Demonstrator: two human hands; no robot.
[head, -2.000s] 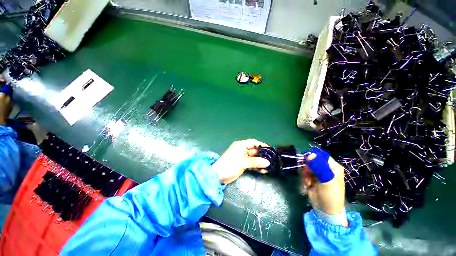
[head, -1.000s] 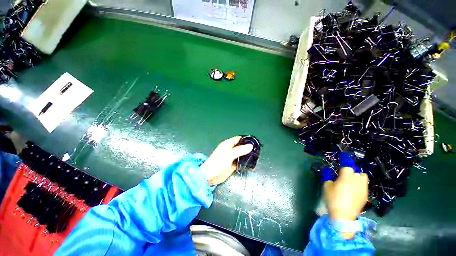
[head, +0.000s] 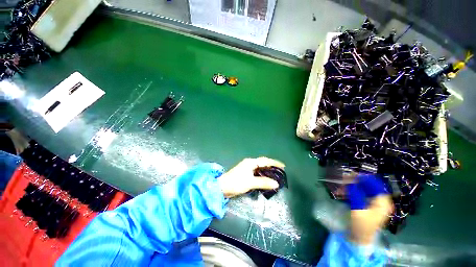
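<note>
My left hand (head: 248, 177), bare, is closed around a small bunch of black binder clips (head: 271, 181) above the green bench. My right hand (head: 368, 208), with blue wraps on its fingers, is blurred at the lower left edge of the bulk pile of clips (head: 381, 120). A blurred dark shape lies by its fingertips; I cannot tell if it is held. A small group of set-aside clips (head: 164, 111) lies mid-bench at left, with silver wires sticking out.
An off-white parts bin (head: 313, 96) stands under the pile. A folding magnifier (head: 225, 80) lies near the back edge. A white card (head: 69, 101) with two black bars lies at left. A red tray (head: 26, 229) with clip rows is lower left. Another off-white bin (head: 65, 23) is far left.
Over the last two seconds my right hand has left the bunch at my left hand and moved right to the pile. My left hand has kept hold of the clips.
</note>
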